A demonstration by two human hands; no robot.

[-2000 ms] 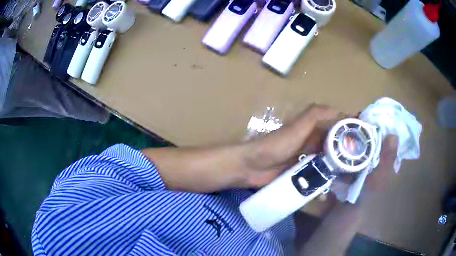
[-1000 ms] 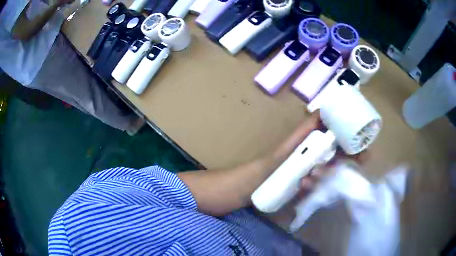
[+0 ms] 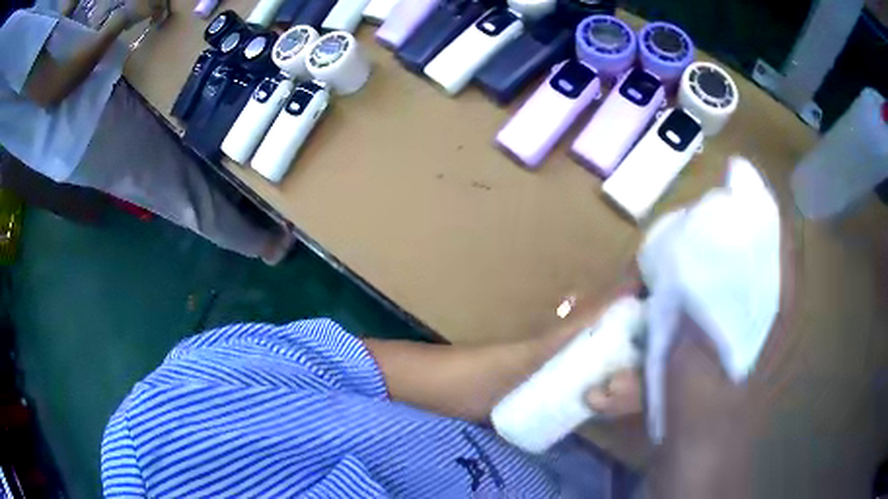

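Observation:
My left hand (image 3: 582,318) holds a white handheld fan (image 3: 570,375) by its handle, which slants with its lower end towards my striped top. The hand is partly hidden behind the fan. A white wiping cloth (image 3: 725,268) covers the fan's head, so the grille does not show. My right hand (image 3: 706,414), blurred at the lower right, is on the cloth and presses it around the head. Its fingers are mostly hidden.
Purple fans (image 3: 550,114) and a white fan (image 3: 654,164) lie beyond my hands on the brown board (image 3: 389,214). Black and white fans stand in a row at the left. A squeeze bottle (image 3: 842,161) is at the right. Another person (image 3: 146,166) is at the upper left.
The fan's head, bare a second ago, is now covered by the cloth. My right hand and the cloth have moved up onto it. The fan stays in my left hand.

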